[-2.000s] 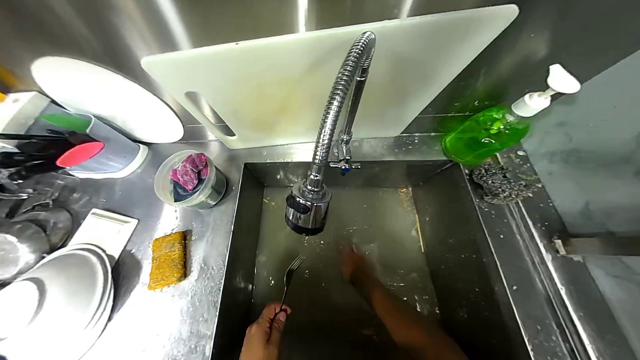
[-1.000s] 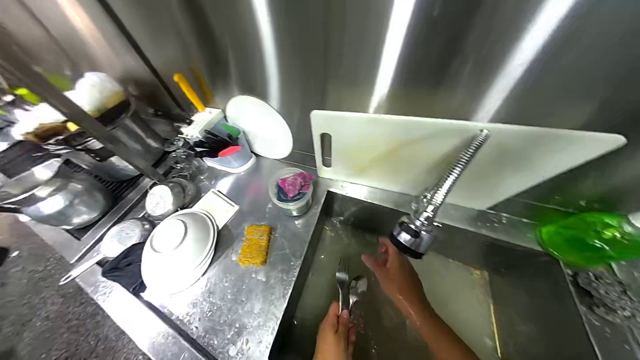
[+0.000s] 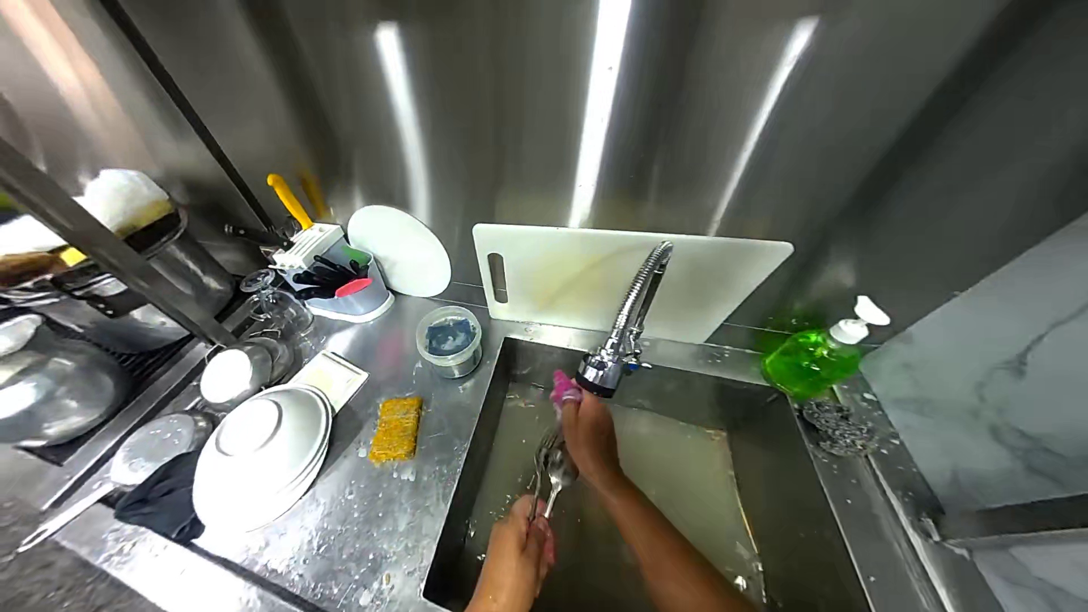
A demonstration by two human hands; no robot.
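Over the sink (image 3: 680, 510), my left hand (image 3: 518, 544) grips the handles of a fork (image 3: 544, 450) and a spoon (image 3: 559, 472), their heads pointing up. My right hand (image 3: 591, 429) holds a pink sponge or cloth (image 3: 564, 391) just above the cutlery and below the spray head of the coiled faucet (image 3: 602, 370). Cloudy water lies in the sink. On the counter at the left, a round plastic tub (image 3: 449, 340) holds something dark blue, and a yellow scouring sponge (image 3: 397, 429) lies in front of it.
Stacked white bowls (image 3: 255, 450) and a cutlery holder (image 3: 340, 285) stand at the left. A white cutting board (image 3: 595, 280) leans on the wall behind the faucet. Green soap in a pump bottle (image 3: 812, 361) and a steel scourer (image 3: 837, 425) sit right of the sink.
The pink sponge or cloth has left the tub and is now in my right hand, which was empty. A spoon has joined the fork in my left hand. The view has swung left.
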